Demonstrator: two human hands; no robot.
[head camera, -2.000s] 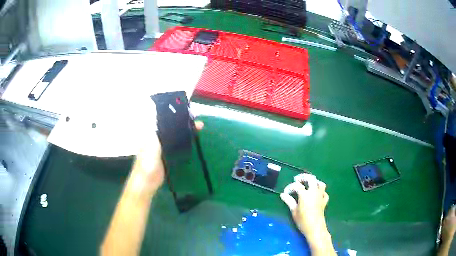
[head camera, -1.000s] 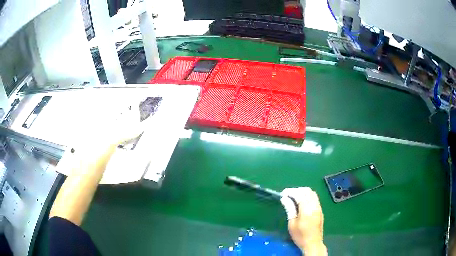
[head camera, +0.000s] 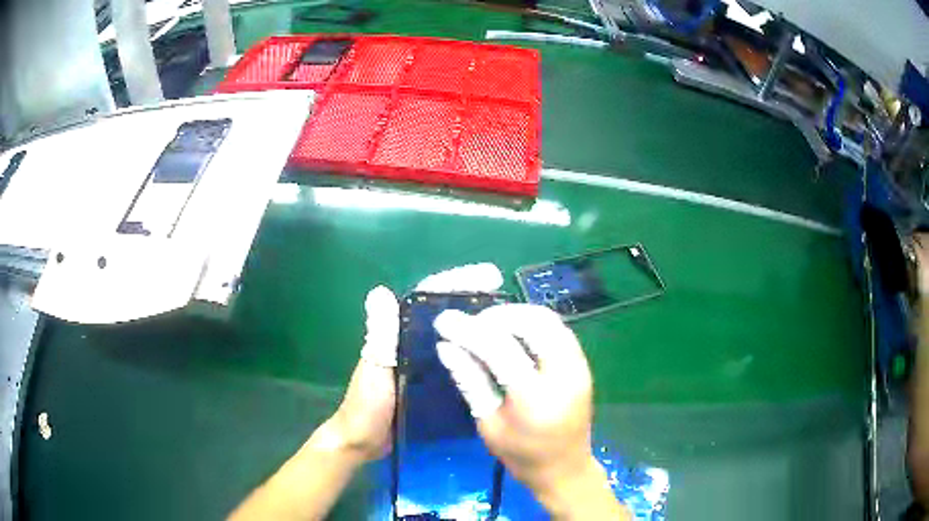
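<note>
A black phone middle frame (head camera: 423, 407) is held upright in the picture, above the blue film (head camera: 530, 499) at the bench's near edge. My left hand (head camera: 367, 392) grips it along its left side, with white-covered fingertips at its left and top edges. My right hand (head camera: 540, 392) is over its upper part, with white-tipped thumb and finger close together on the dark panel; whether they pinch a small part cannot be told. A second phone frame (head camera: 550, 290) lies on the green surface just beyond my right hand. Another frame (head camera: 185, 163) lies on the white fixture plate (head camera: 82, 193).
A red perforated tray (head camera: 418, 117) with a dark piece in one compartment stands beyond the plate. A white strip (head camera: 693, 198) runs along the green surface. Metal fixtures with blue tubing (head camera: 835, 107) stand at the far right. Another person's arm (head camera: 920, 377) shows at the right edge.
My left hand has left the white plate, where a frame now lies, and holds the frame that my right hand held. That frame has turned face-up near me, with my right hand over it.
</note>
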